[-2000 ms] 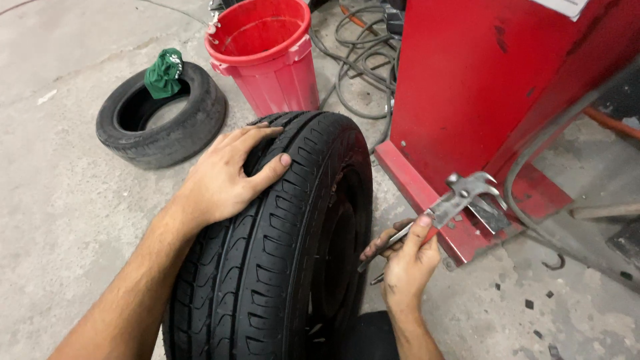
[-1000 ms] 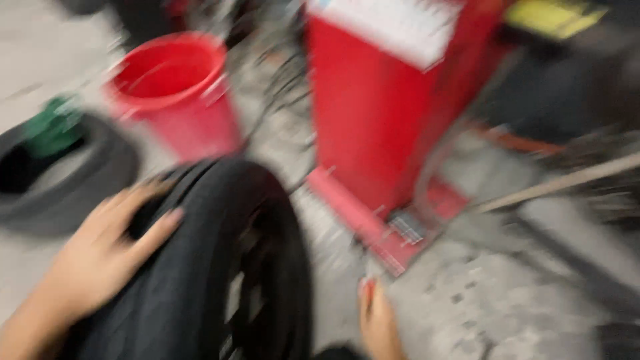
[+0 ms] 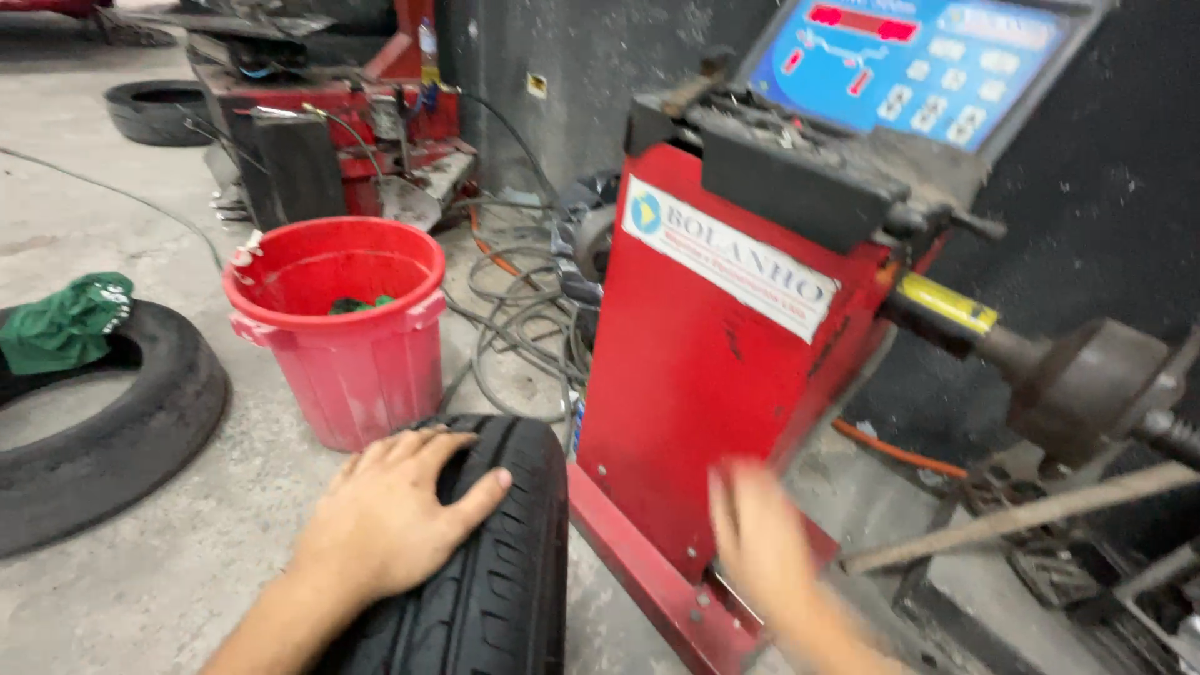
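In the head view my left hand [image 3: 389, 516] lies across the tread of an upright black car tyre [image 3: 487, 572], thumb and fingers spread. My right hand [image 3: 759, 544] is blurred by motion, in front of the lower red cabinet of a wheel balancer [image 3: 694, 375]; no tool can be made out in it. The balancer's shaft [image 3: 1022, 352] sticks out at the right, beneath a lit control panel [image 3: 900, 70] and a dark tray [image 3: 797, 178] that holds small items. The wheel's rim side is hidden from this angle.
A red plastic bucket [image 3: 361, 375] stands beyond the tyre. To its left a second tyre [image 3: 178, 412] lies flat, bearing a green cloth [image 3: 70, 323]. Coiled hoses [image 3: 511, 328] cross the floor beside the balancer. A red tyre-changing machine [image 3: 352, 141] is farther back; a pole [image 3: 1022, 516] slants at right.
Two seconds ago my right hand held a metal plier-like tool beside the wheel; that tool is not discernible now. My left hand remains on the tread. The view has swung up and right.
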